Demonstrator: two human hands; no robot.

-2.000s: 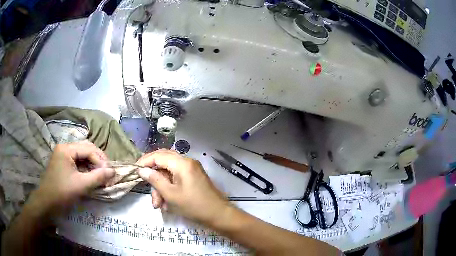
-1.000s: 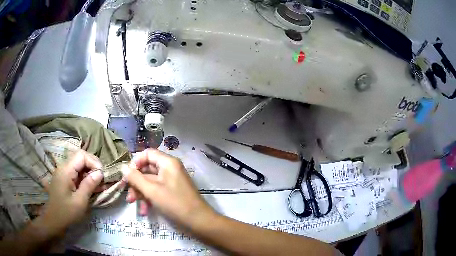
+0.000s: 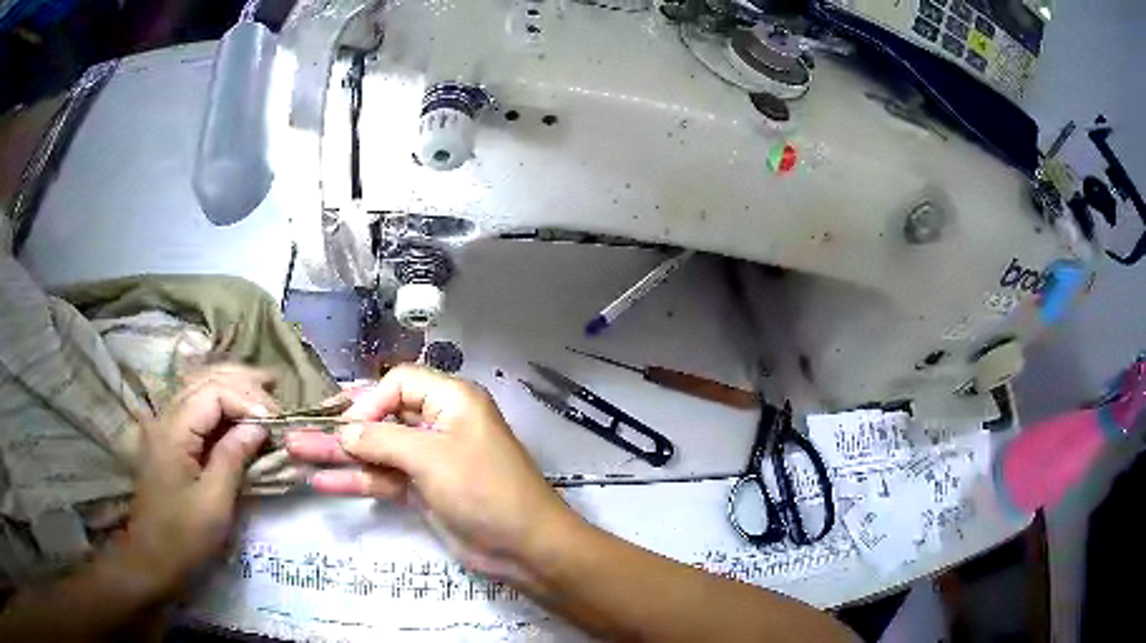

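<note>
The khaki garment [image 3: 239, 302] with cream striped cloth [image 3: 63, 427] lies at the left of the table. My left hand [image 3: 201, 465] pinches a folded edge of the cloth between thumb and fingers. My right hand [image 3: 434, 459] pinches the same edge a short way to the right, so a narrow strip is held between the two hands. The hands are in front of the needle area [image 3: 396, 327] of the sewing machine [image 3: 654, 151], on the near side. The fingers hide part of the edge.
Black thread snips [image 3: 603, 421], an awl [image 3: 698, 384] and a pen [image 3: 635, 295] lie under the machine arm. Scissors [image 3: 782, 484] rest by printed slips [image 3: 899, 471]. A pink object [image 3: 1049, 471] is at the right edge. A pale lamp [image 3: 235, 126] hangs at upper left.
The view has shifted a little. My hands stay on the folded edge; my right fingers have changed their pinch, and the strip between the hands is now straighter.
</note>
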